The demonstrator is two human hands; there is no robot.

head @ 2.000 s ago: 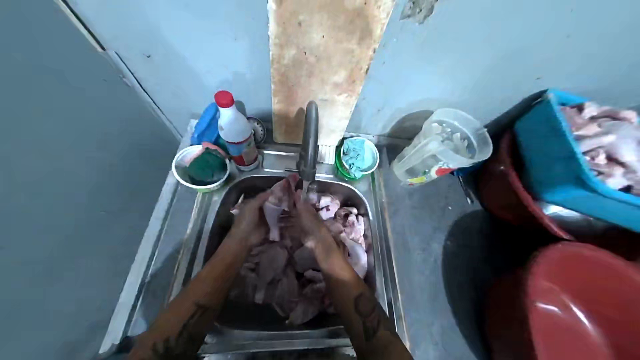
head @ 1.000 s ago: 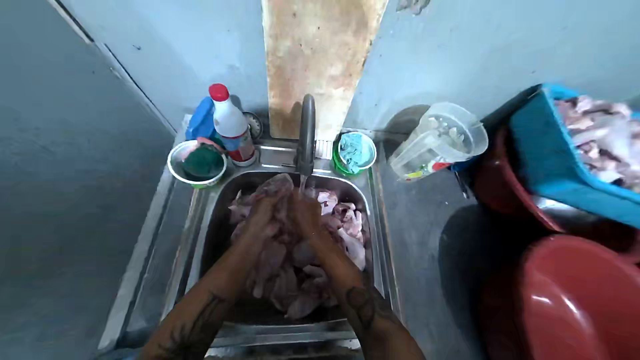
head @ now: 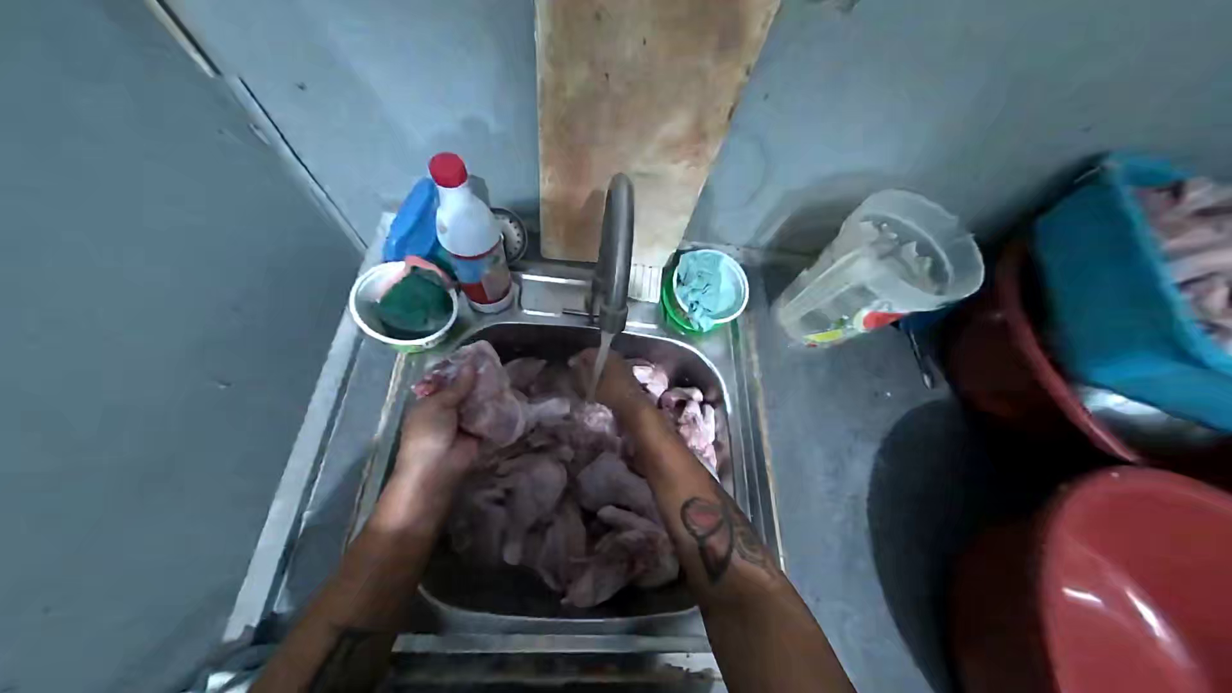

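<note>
My left hand (head: 438, 428) holds a raw chicken leg piece (head: 491, 399) over the left side of the stainless steel sink (head: 568, 616). My right hand (head: 604, 373) reaches in under the curved faucet (head: 616, 250), and a stream of water (head: 601, 364) falls beside it. Its fingers point down among the meat and are mostly hidden, so whether they grip a piece does not show. Many raw chicken pieces (head: 577, 500) fill the sink below both hands.
Left of the faucet stand a white bottle with a red cap (head: 472, 231) and a tub with a green scouring pad (head: 409, 303). On the right are a tub with a teal cloth (head: 707, 289), a clear plastic pitcher (head: 876, 269), a blue crate (head: 1116, 279) of meat and red basins (head: 1136, 577).
My hands, close together under the faucet one second ago, are now apart. The left has moved left with a chicken piece, while the right remains near the water.
</note>
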